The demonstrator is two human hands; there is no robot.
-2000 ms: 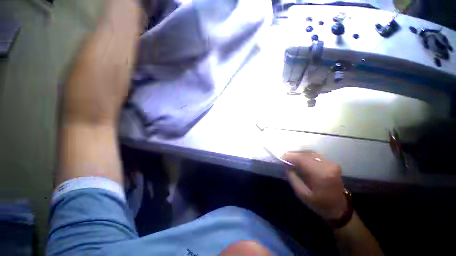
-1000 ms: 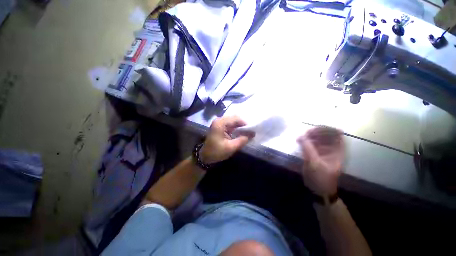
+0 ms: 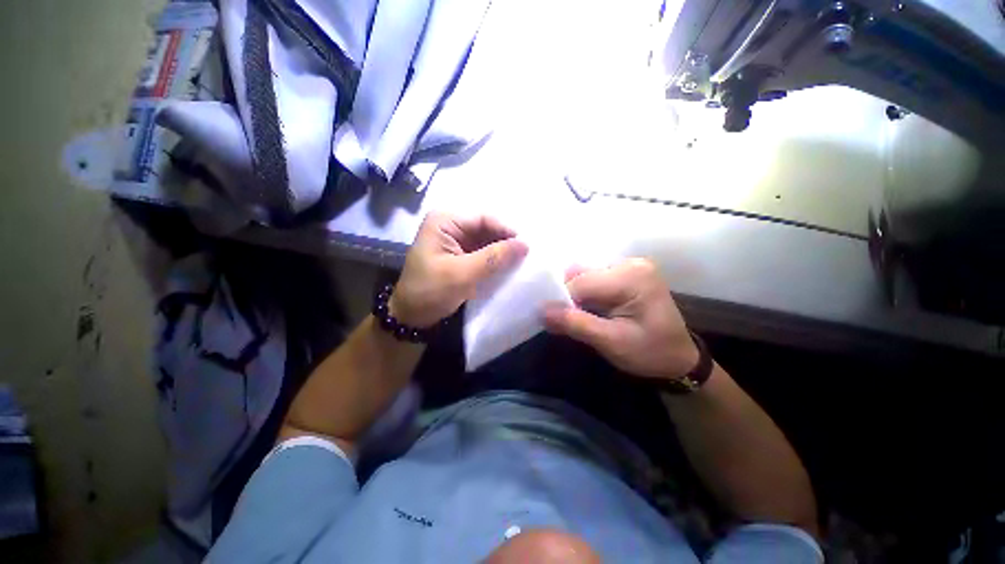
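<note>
A small white piece (image 3: 509, 313) with straight edges and a pointed lower corner is held between my two hands, over the table's front edge and my lap. My left hand (image 3: 450, 270) pinches its upper left side between thumb and fingers. My right hand (image 3: 619, 314) pinches its right side between thumb and fingers. The fingertips hide parts of its edges. I cannot tell whether it is one layer or folded.
A white-faced garment with dark herringbone strips (image 3: 298, 110) lies on the table at upper left, beside printed paper (image 3: 158, 94). The sewing machine head (image 3: 849, 55) is at upper right. A slim dark rod with a hooked end (image 3: 716, 207) lies on the table (image 3: 749, 264). More cloth (image 3: 220, 380) hangs below left.
My hands have come together on the white piece, now lifted at the table edge. Earlier my right hand held a slim tool; it no longer shows there. The view has shifted.
</note>
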